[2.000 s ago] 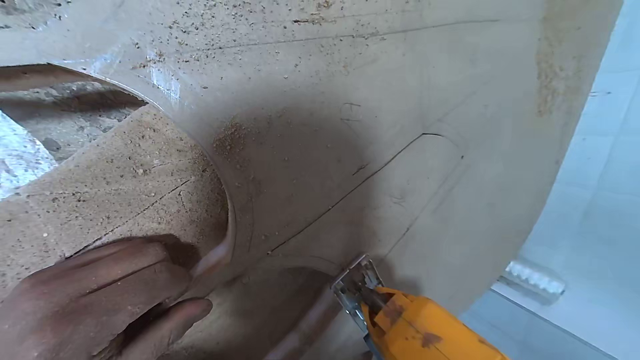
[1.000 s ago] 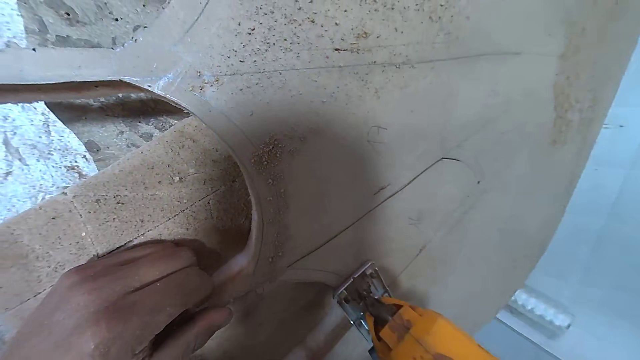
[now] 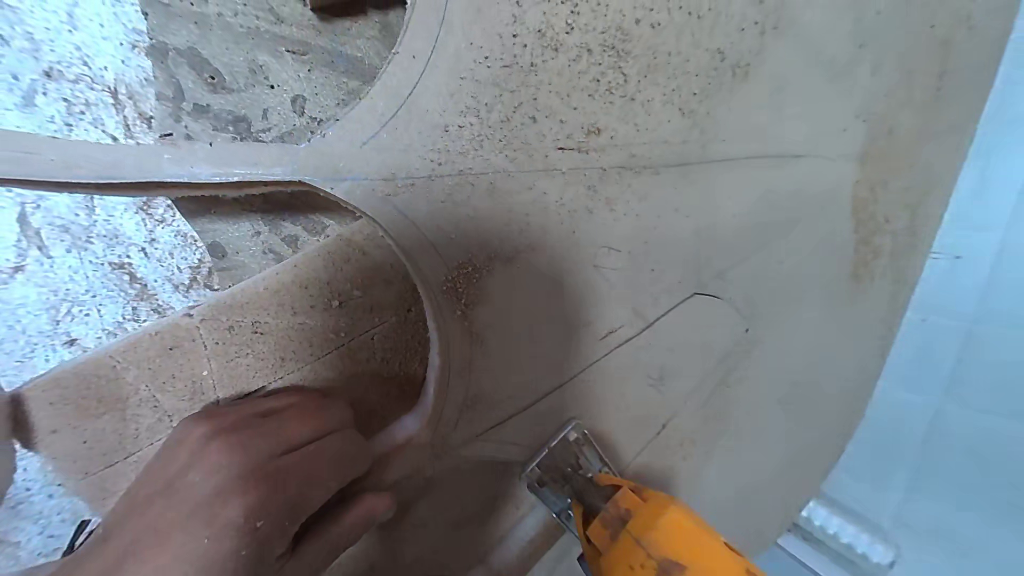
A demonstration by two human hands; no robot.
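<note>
A large tan board point(image 3: 680, 200) with curved cut-outs, pencil lines and scattered sawdust fills much of the view. An orange jigsaw point(image 3: 656, 528) stands on it at the bottom, right of centre, its metal shoe flat on the surface near a drawn slot outline. The hand on the jigsaw is outside the frame, so my right hand cannot be seen. My left hand point(image 3: 264, 472) lies at the lower left, its fingers curled at the edge of the curved cut-out, over a lower sawdust-covered board point(image 3: 320, 312). Whether it grips the edge is hidden.
Under the cut-outs shows a stained grey floor point(image 3: 232, 88) with white speckled patches. A pale tiled surface point(image 3: 960, 360) lies beyond the board's right edge, with a ribbed clear object point(image 3: 848, 532) on it. Something skin-coloured, partly cut off, shows at the far left edge.
The view has shifted, showing more of the cut-outs at the upper left. My left hand stays by the cut-out's edge, and the jigsaw remains beside the drawn outline.
</note>
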